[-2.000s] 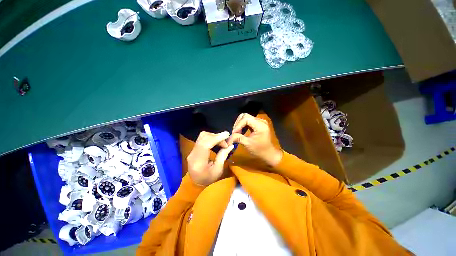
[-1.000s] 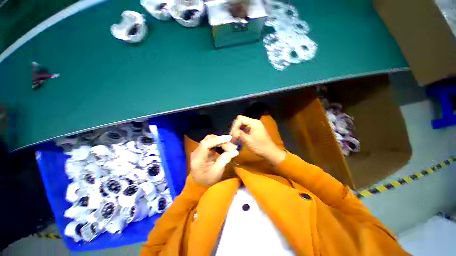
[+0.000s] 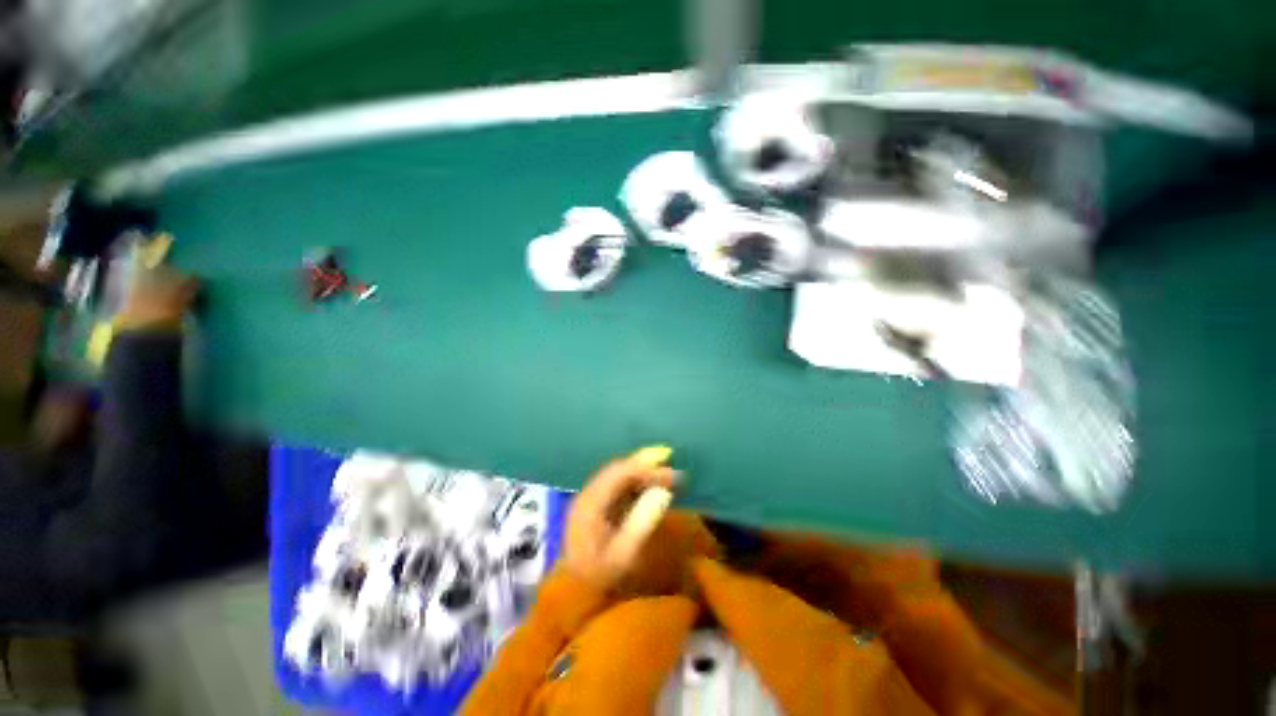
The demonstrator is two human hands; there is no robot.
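The view is blurred. My left hand [image 3: 616,515] is at the bench's front edge, with pale coverings on its fingertips and its thumb and finger a little apart. I cannot tell whether anything is between them. My right hand is not in view; only the orange sleeve shows low at the right. A small dark board with a red lead [image 3: 330,277] lies alone on the green bench at left. One white housing [image 3: 578,252] with a dark centre sits mid-bench, and more white housings [image 3: 752,248] stand together to its right.
A pale screw feeder [image 3: 910,333] stands right of the housings, with a pile of clear rings [image 3: 1057,420] beside it. A blue bin [image 3: 291,560] full of white housings is below the bench edge. Another worker's hand and dark sleeve [image 3: 151,378] are at far left, near yellow-handled tools.
The view has swung up and left, showing more bench and the neighbouring worker. My right hand has left the picture; my hands were together before. My left hand is now by the bench edge.
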